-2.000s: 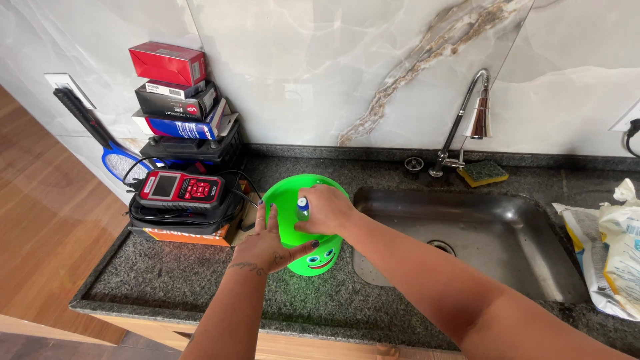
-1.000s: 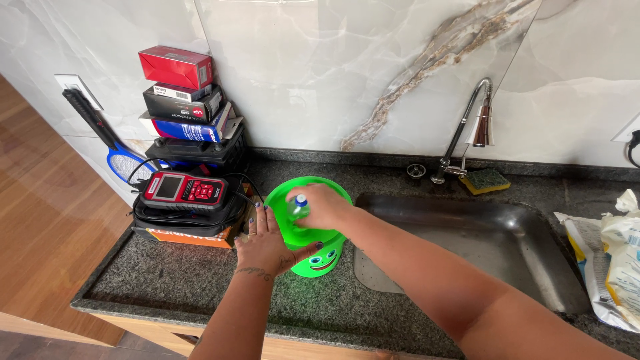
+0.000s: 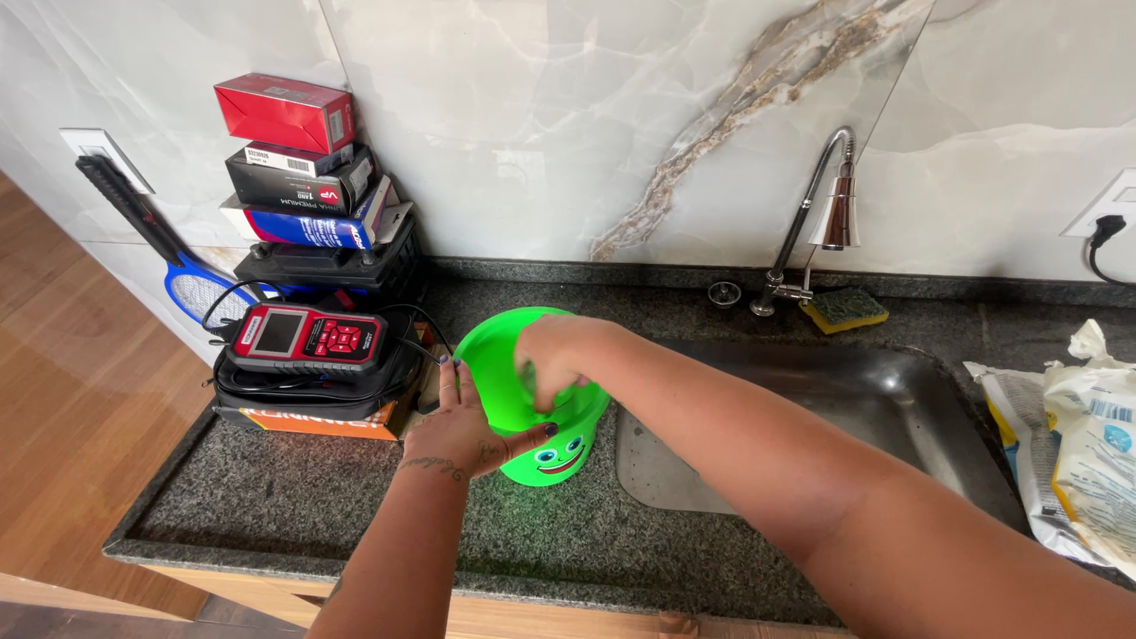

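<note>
A bright green plastic bucket (image 3: 487, 366) with a printed smiling face stands on the granite counter, left of the sink. My left hand (image 3: 461, 429) rests against its near left rim, fingers spread, thumb lying along the rim. Inside the bucket's mouth is my right hand (image 3: 561, 359), fingers bent downward around a small greenish, see-through object that is mostly hidden and blurred. In the earlier frames that object shows a blue and white top, like a small bottle.
Left of the bucket, a red diagnostic scanner (image 3: 306, 339) lies on a black case, before stacked boxes (image 3: 293, 186) and a car battery (image 3: 333, 266). An electric swatter (image 3: 200, 288) leans there. Rightward are a steel sink (image 3: 852, 399), faucet (image 3: 790, 257), sponge (image 3: 845, 309) and plastic packages (image 3: 1096, 444).
My right hand has turned and sits lower in the bucket; the blue and white top seen between its fingers before is hidden now. My left hand stays at the rim.
</note>
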